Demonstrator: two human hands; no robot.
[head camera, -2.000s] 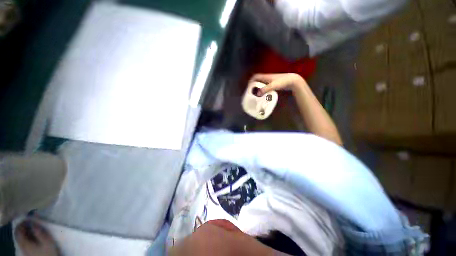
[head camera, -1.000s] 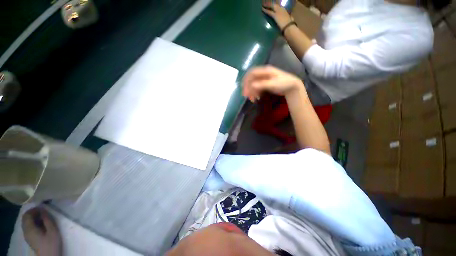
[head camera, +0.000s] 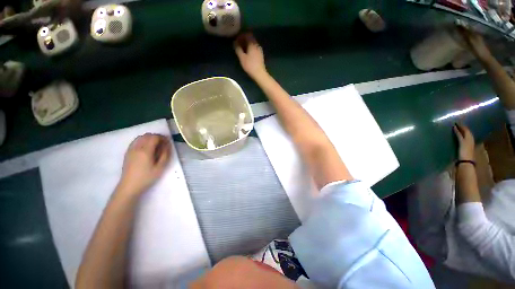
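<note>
A cream top unit (head camera: 221, 17) with two glowing round eyes lies on the dark green belt. My right hand (head camera: 250, 55) reaches over the belt just below and right of it, fingers bent and apart, with no held thing visible. My left hand (head camera: 146, 160) rests on the left white foam pad (head camera: 164, 226), loosely curled and apparently empty. The cream water tank (head camera: 179, 125) stands upright between my hands, with water and two white wicks (head camera: 243, 125) inside.
More cream units (head camera: 111, 23) lie on the belt at upper left, with a turned-over piece (head camera: 55, 103) below them. A grey ribbed sheet (head camera: 237, 197) lies between the left pad and right pad (head camera: 356, 135). Another person's hand (head camera: 464, 141) is at right.
The view has swung left towards the belt and tank. My right hand, which held a cream unit two seconds ago, no longer holds it and now reaches over the belt.
</note>
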